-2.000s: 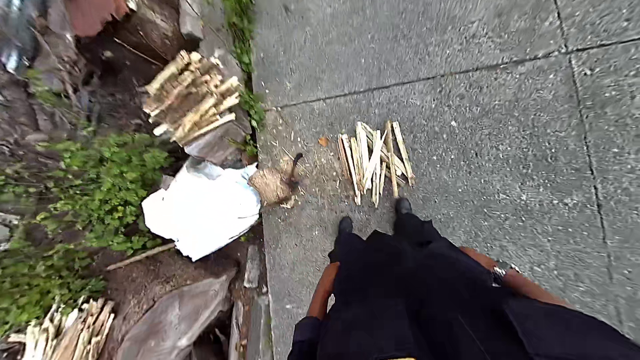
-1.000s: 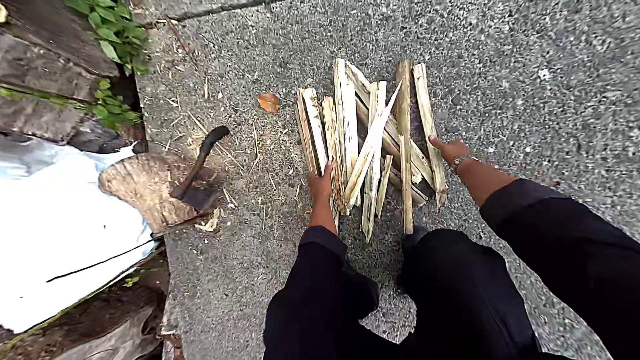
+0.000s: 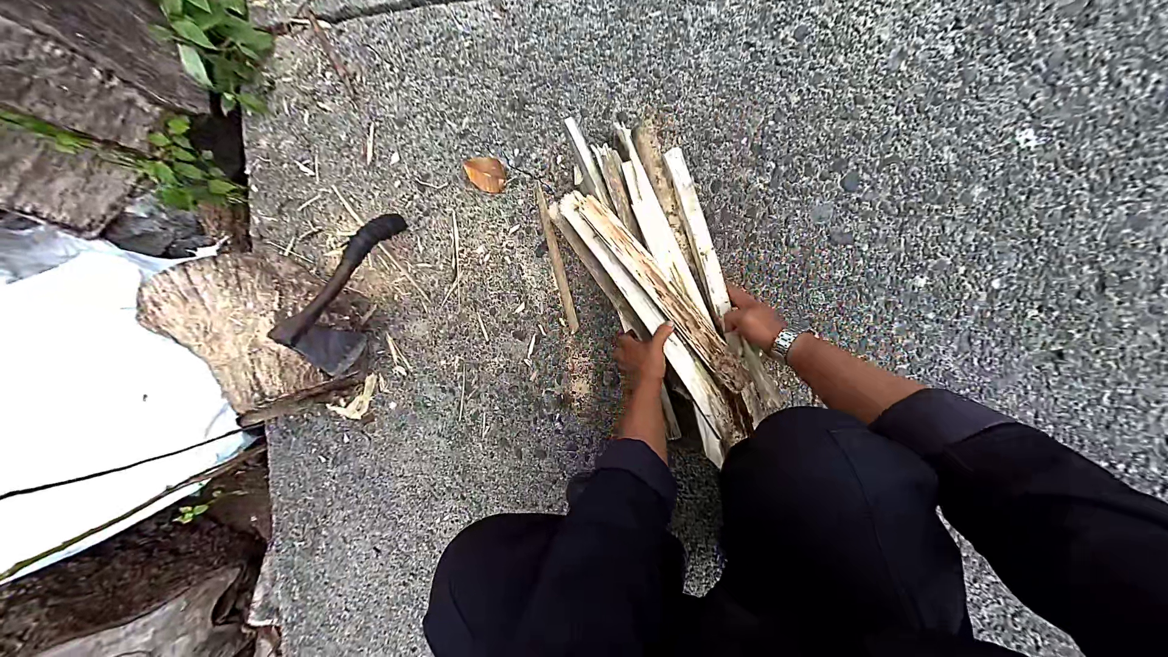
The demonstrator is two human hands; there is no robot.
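Note:
A bundle of split wood sticks lies slanted in front of my knees, between my two hands. My left hand grips its left side, with the thumb over a pale stick. On the right side my right hand, with a metal watch on the wrist, holds the bundle; part of its fingers is hidden by the wood. One thin stick lies apart on the concrete, left of the bundle. Farther left, a hatchet with a dark wrapped handle rests with its head on a round wood chopping block.
Rough concrete pavement carries scattered wood chips and a brown leaf. Past its left edge are a white sheet, stones or weathered wood, and green plants. My knees are close behind the bundle.
The sticks, spread side by side a second ago, are now gathered into a tighter, slanted bundle. My hands have come closer together. Two seconds ago I stood upright with my hands away from the wood.

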